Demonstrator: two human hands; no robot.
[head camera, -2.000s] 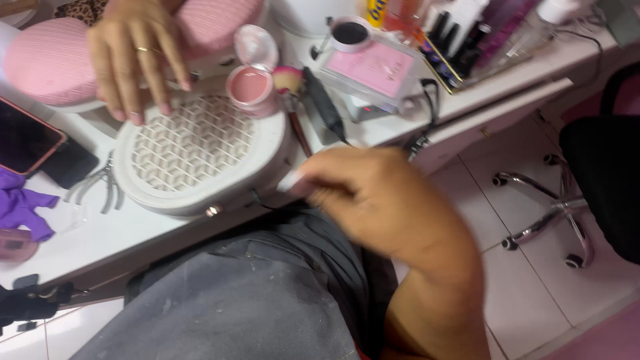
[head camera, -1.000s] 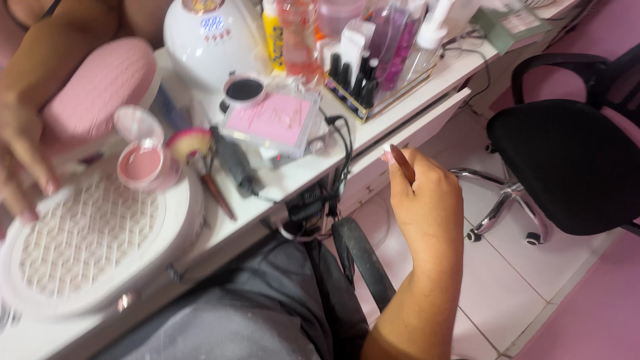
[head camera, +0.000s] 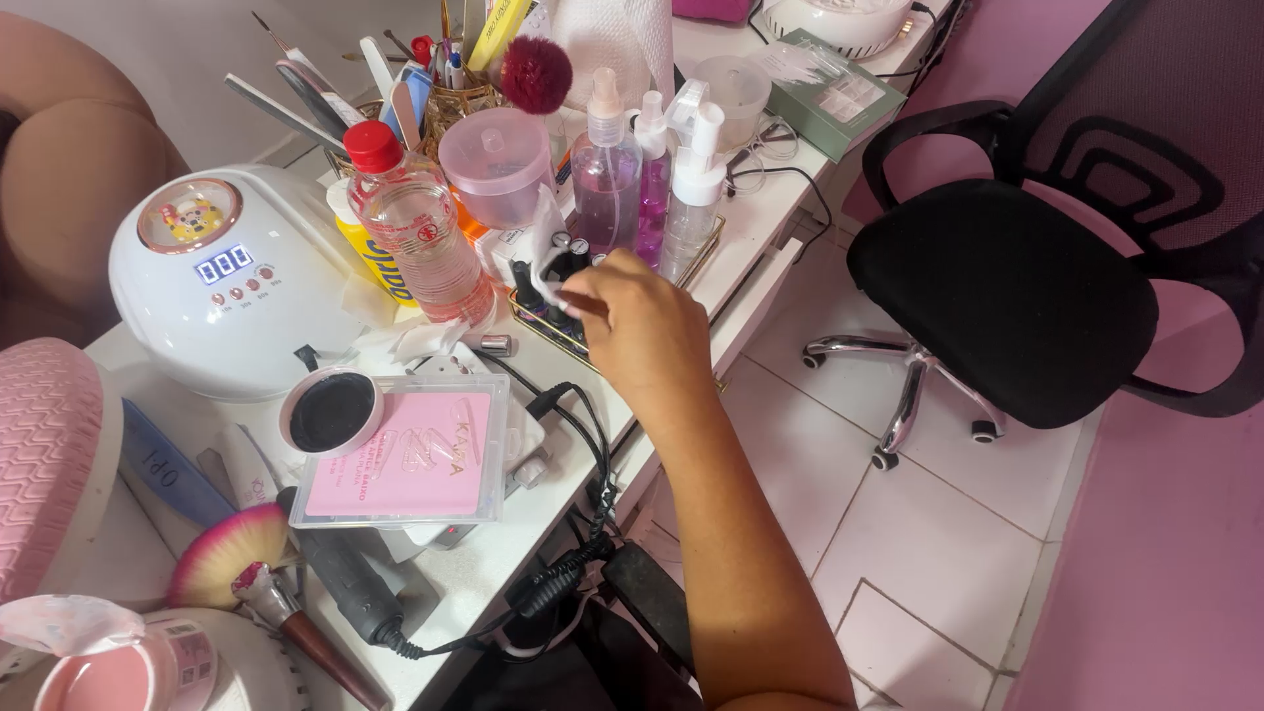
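My right hand (head camera: 637, 321) is over the gold-edged tray (head camera: 553, 334) and pinches a thin white wipe or tissue (head camera: 546, 242) between thumb and fingers. Small dark nail polish bottles (head camera: 526, 286) stand in the tray just beside the fingertips. Behind the hand are a spray bottle of purple liquid (head camera: 606, 188) and a clear pump bottle (head camera: 693, 212). To the left stands a red-capped bottle of clear liquid (head camera: 420, 232). My left hand is out of view.
A white nail lamp (head camera: 247, 286), a plastic case (head camera: 400, 454) with an open black jar (head camera: 331, 410), a fan brush (head camera: 232, 558), a nail drill handpiece (head camera: 346, 578) and an open pink jar (head camera: 109, 676) crowd the table. Cables (head camera: 592, 464) hang over its edge. A black chair (head camera: 997, 296) stands right.
My right hand has moved from beside the table edge to over the bottle tray. The view has swung right, and the other person's hand near the white dust collector is no longer seen.
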